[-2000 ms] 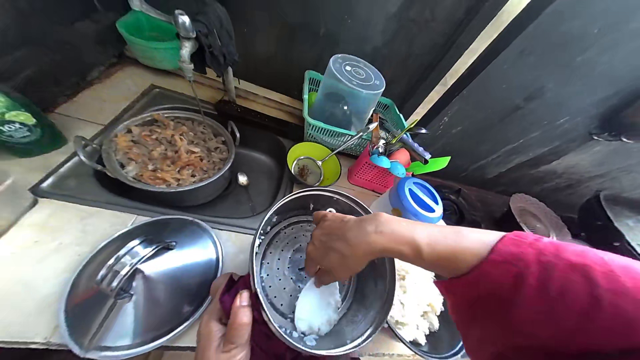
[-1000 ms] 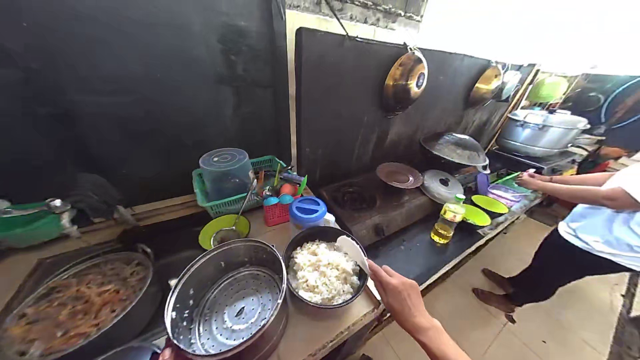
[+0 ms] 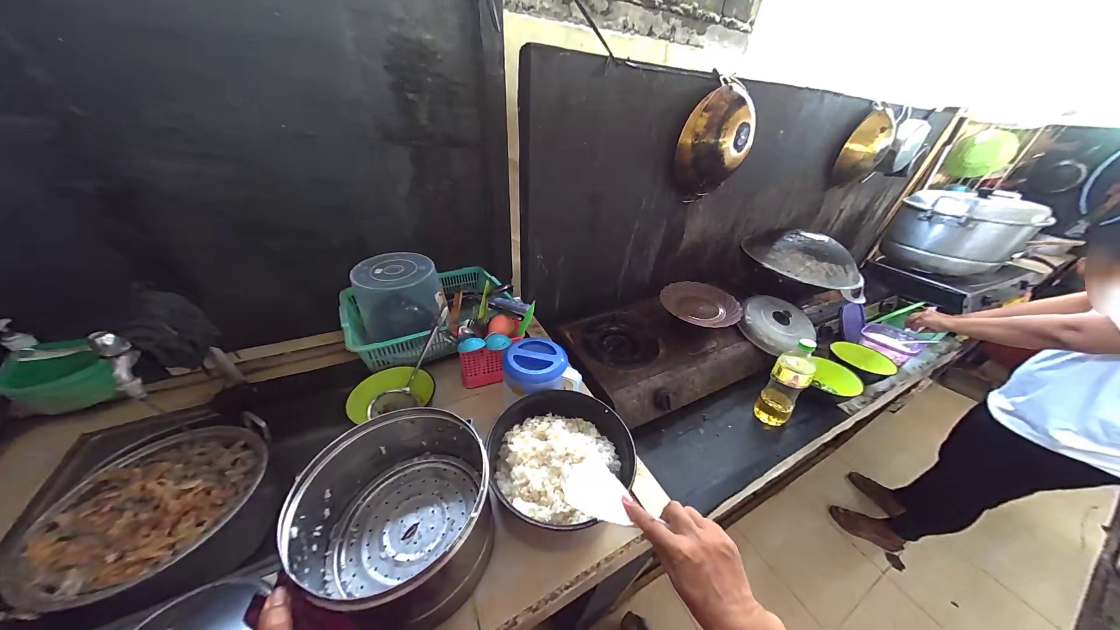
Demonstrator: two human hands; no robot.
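My right hand [image 3: 700,560] grips a white rice paddle [image 3: 598,492], its blade against the cooked rice [image 3: 544,459] in a dark round pot [image 3: 623,429]. Left of that pot stands a metal steamer pot [image 3: 293,490] with a perforated plate inside and a few rice grains on its wall. At the steamer's lower left, my left hand [image 3: 276,611] shows only a little; it holds the rim side with a dark red cloth [image 3: 319,612]. Most of that hand is out of frame.
A pan of brownish food [image 3: 131,516] sits at the left sink, a metal lid [image 3: 206,608] below it. Behind are a lime bowl [image 3: 367,394], a blue-lidded jug [image 3: 535,363] and a green basket [image 3: 354,319]. Rightward are a stove [image 3: 665,376], an oil bottle [image 3: 779,394] and another person [image 3: 1041,420].
The view has swung right. My right hand was inside the steamer two seconds ago, and now it is at the rice pot with the paddle. My left hand stays at the steamer's side.
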